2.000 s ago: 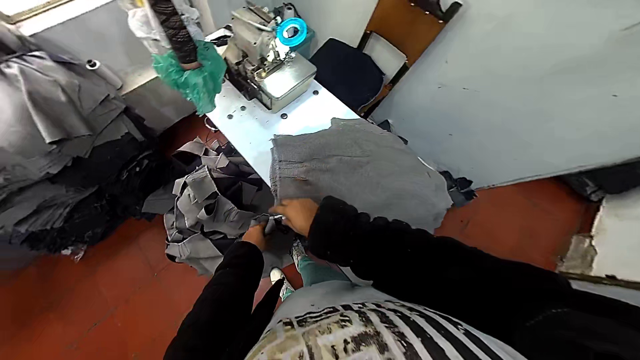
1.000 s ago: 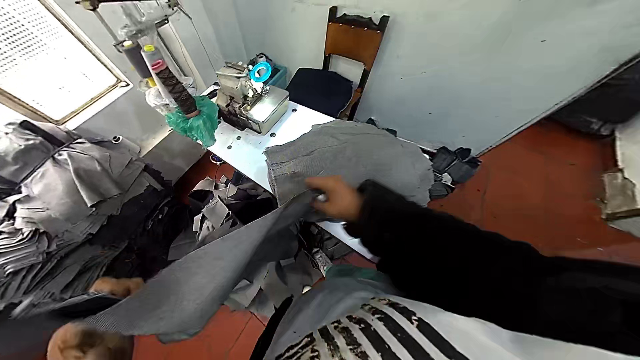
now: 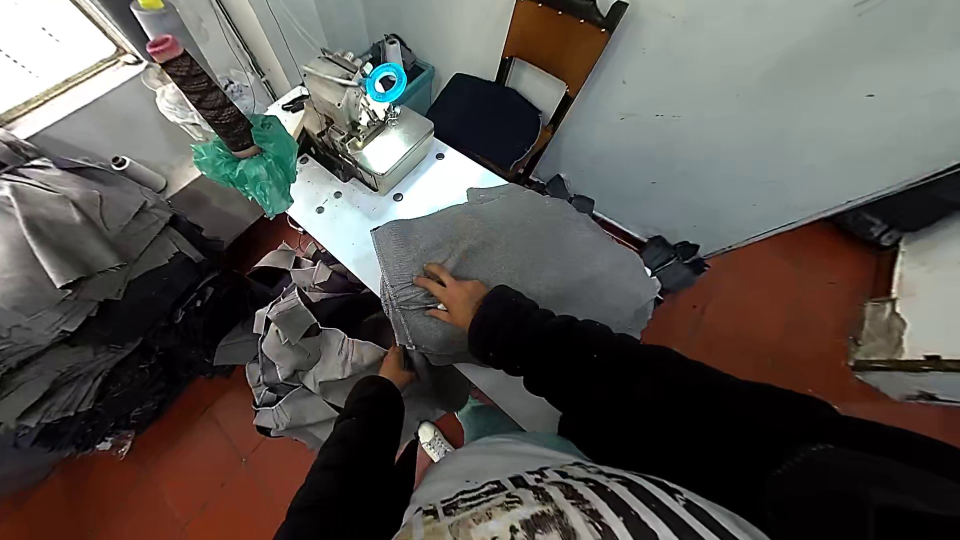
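Note:
A stack of grey knit fabric pieces (image 3: 540, 255) lies on the white sewing table (image 3: 352, 240), its gathered left end near the table's front edge. My right hand (image 3: 454, 294) rests on top of that end with fingers spread, and a small pale thing shows at its fingers. At the table edge below, my left hand (image 3: 396, 367) is at the near corner of the fabric, beside a darker hanging piece; its fingers are partly hidden, so its hold is unclear. Behind the stack stands an overlock sewing machine (image 3: 367, 127) with a blue ring on it.
Grey fabric scraps (image 3: 322, 352) are heaped below the table's left edge. A large pile of grey and black cut cloth (image 3: 82, 292) fills the left side. Thread cones (image 3: 206, 94) and a green plastic bag (image 3: 255, 169) hang nearby. A wooden chair (image 3: 555, 45) stands beyond the table.
A second ago a long grey piece stretched between my right hand and the lower left; now my right hand lies spread on the stack and my left hand is at the table edge.

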